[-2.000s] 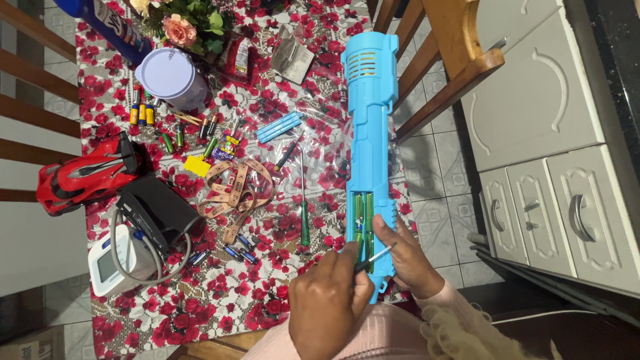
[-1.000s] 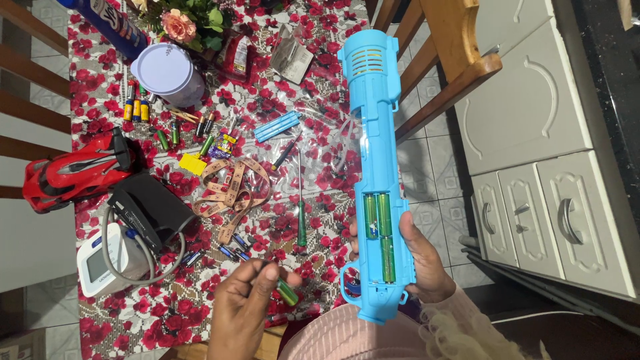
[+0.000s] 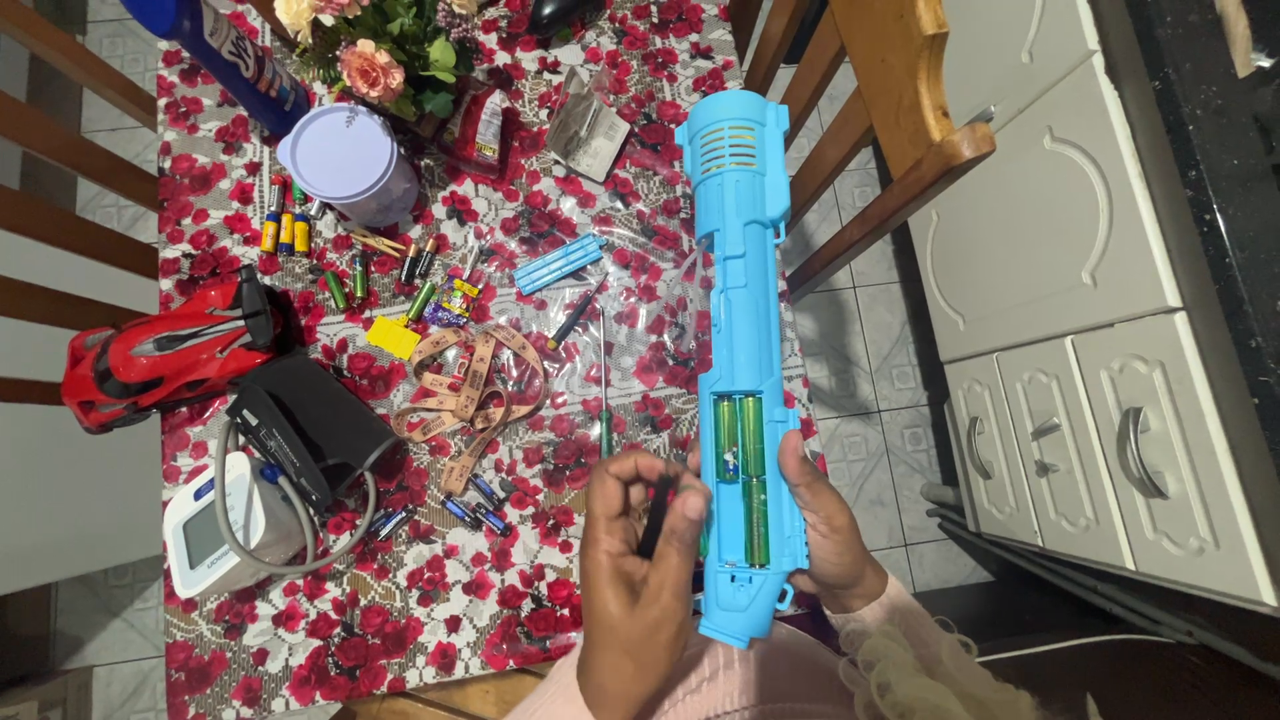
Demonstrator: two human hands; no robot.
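Note:
A light-blue plastic toy gun [image 3: 745,330] is held lengthwise, its open battery compartment facing up. Three green batteries [image 3: 754,437] lie in the compartment, whose lower left slot shows bare blue plastic. My right hand [image 3: 830,530] grips the toy's right side near its lower end. Beside the compartment's left edge, my left hand [image 3: 645,560] has its fingers closed around a thin black item [image 3: 656,516], perhaps a tool's handle; a bit of green shows past the fingertips, partly hidden. A ribbed light-blue cover [image 3: 560,263] rests on the table, near a small dark-handled screwdriver [image 3: 575,314] and a longer green-handled screwdriver [image 3: 605,425].
On the flowered tablecloth [image 3: 520,600] lie loose batteries [image 3: 286,233], a coiled tape [image 3: 470,385], a red toy car [image 3: 170,350], a blood pressure monitor [image 3: 235,525], a lidded tub [image 3: 350,165] and flowers. A wooden chair [image 3: 900,150] and cabinets [image 3: 1050,220] are at the right.
My left hand was over the compartment with a thin tool, then down and left with a green battery. Now it is back up beside the toy's left edge.

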